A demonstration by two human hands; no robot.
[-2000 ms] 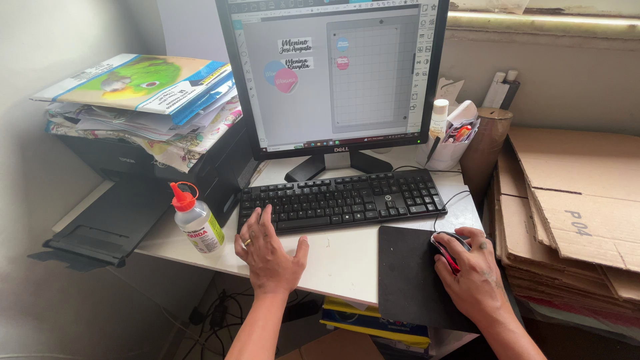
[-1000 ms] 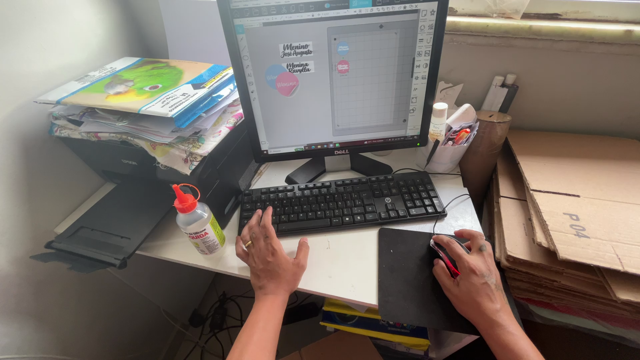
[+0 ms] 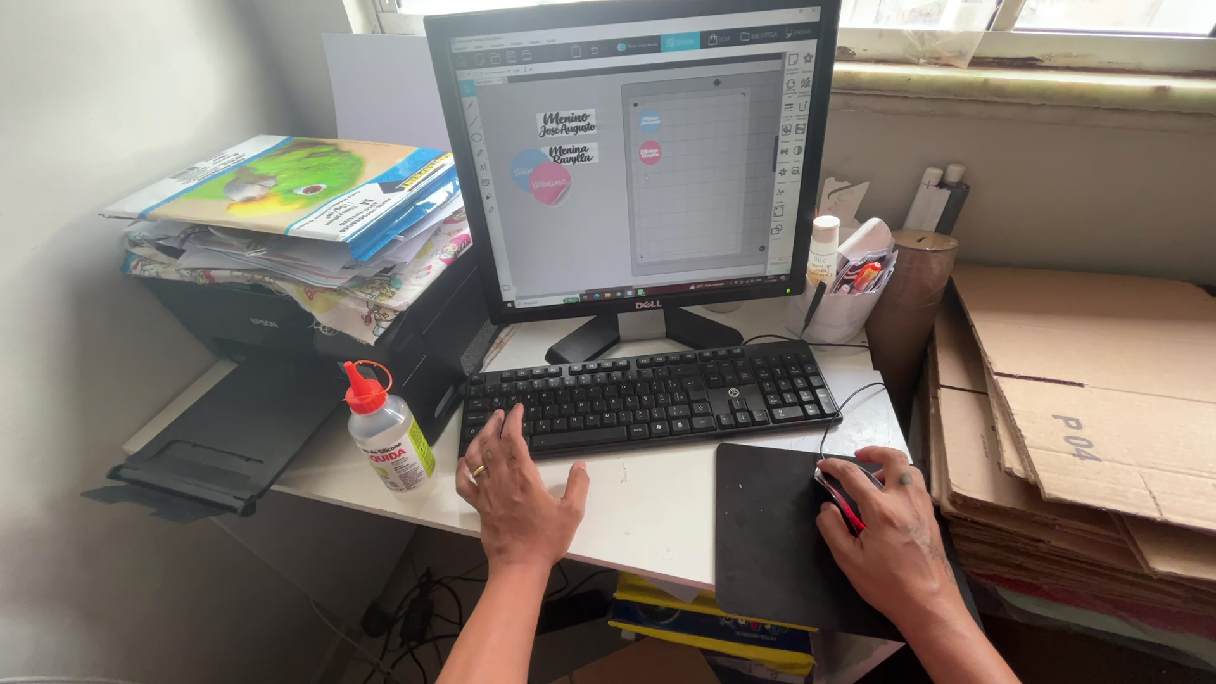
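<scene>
My left hand (image 3: 522, 494) rests with fingers apart, its fingertips on the lower left keys of a black keyboard (image 3: 646, 404). My right hand (image 3: 888, 532) is closed over a black and red computer mouse (image 3: 840, 499) on a black mouse pad (image 3: 760, 532). Behind the keyboard stands a Dell monitor (image 3: 589, 228); its screen shows a design program with blue and pink round shapes, black lettering and a grid page holding two small circles. A clear bottle of liquid silicone glue (image 3: 391, 442) with a red cap stands upright left of my left hand.
At the left, an Epson printer (image 3: 228, 318) bears cloth and a stack of papers (image 3: 285, 190); its output tray (image 3: 228, 446) sticks out. A white cup (image 3: 841, 309) of stationery and a brown cylinder (image 3: 907, 294) stand behind right. Flattened cardboard (image 3: 1102, 380) is piled at the right. Cables (image 3: 418, 608) hang below.
</scene>
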